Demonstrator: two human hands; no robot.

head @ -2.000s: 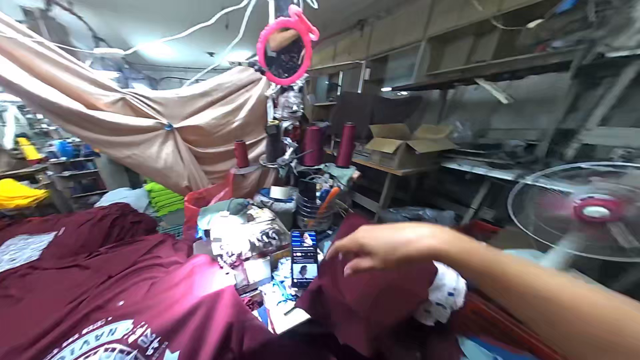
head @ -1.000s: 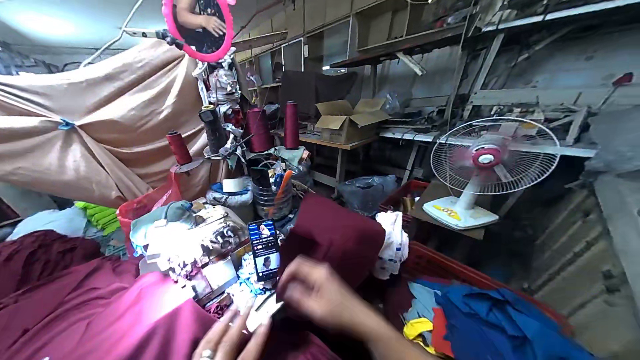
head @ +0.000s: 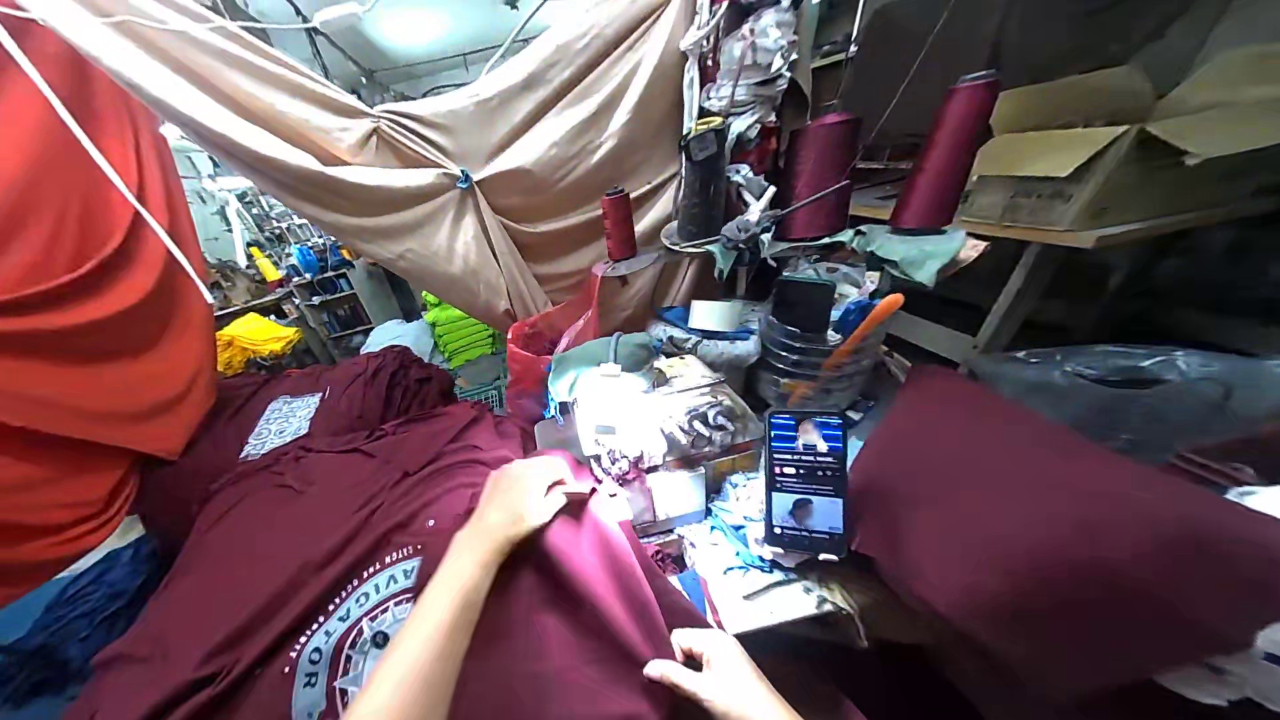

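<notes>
Maroon printed fabric, a shirt by its look (head: 330,540), spreads across the lower left and centre. My left hand (head: 525,500) pinches its upper edge just in front of a brightly lit sewing machine (head: 640,410). Lower right of it, my right hand (head: 705,665) grips the fabric's right edge between thumb and fingers. A smartphone (head: 806,485) with a lit screen stands upright right of the machine. Plain maroon fabric (head: 1040,540) lies to the phone's right. White and blue scraps (head: 735,540) are beside the phone.
Maroon thread cones (head: 820,175) stand behind the machine. A clear tub (head: 815,365) holds an orange-handled tool (head: 860,330). An open cardboard box (head: 1060,180) sits on a table at the back right. Beige cloth (head: 560,200) hangs behind; red cloth (head: 90,300) hangs at left.
My left hand has moved from the bottom edge to the fabric near the machine. My right hand has left the area in front of the phone and now holds the fabric edge. The view has swung left.
</notes>
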